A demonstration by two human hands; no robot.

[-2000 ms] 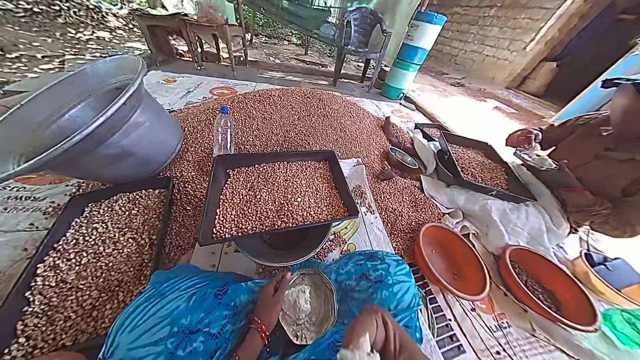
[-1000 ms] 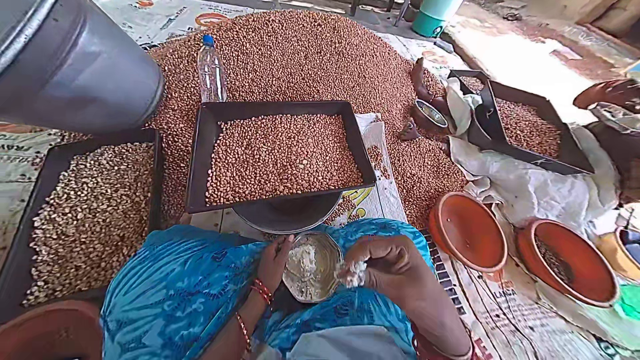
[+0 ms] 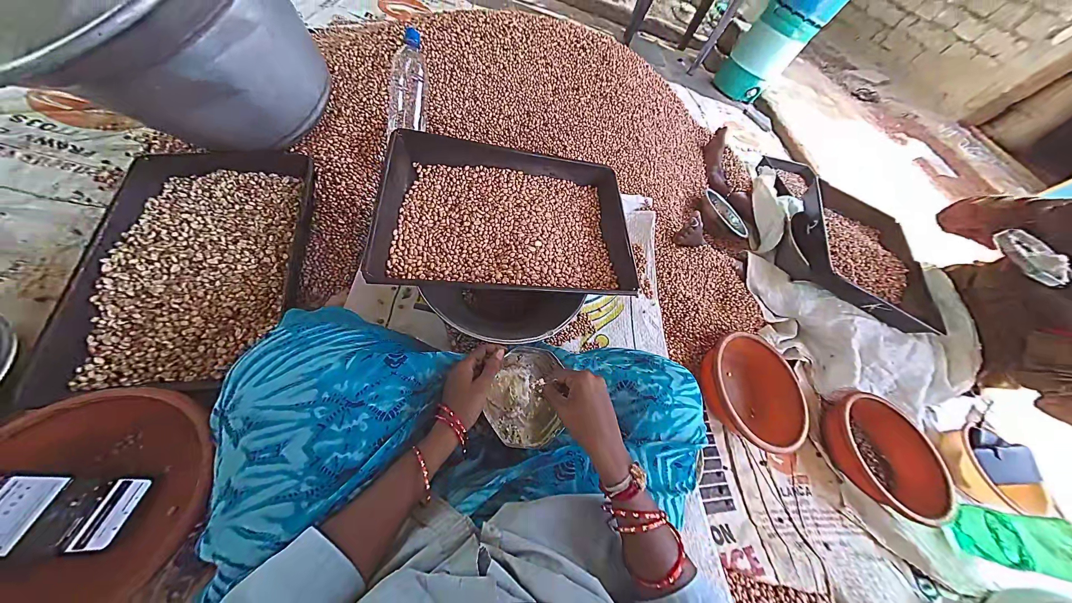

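A round metal bowl with a pale, whitish substance sits in my lap on blue patterned cloth. My left hand holds the bowl by its left rim. At its right side, my right hand has its fingertips pinched over the rim, with a small whitish bit at them. Just beyond, a dark tray of light brown nuts or beans rests above a dark round basin. To the left lies another dark tray filled with paler pieces.
Behind the trays spreads a large heap of brown nuts or beans, with a plastic bottle and a large metal vessel. Orange basins stand at right. Another person's foot, a small bowl and trays lie farther right.
My right hand, which held a whitish lump raised beside the bowl one second ago, is now at the bowl's right rim. My left hand has stayed at the bowl.
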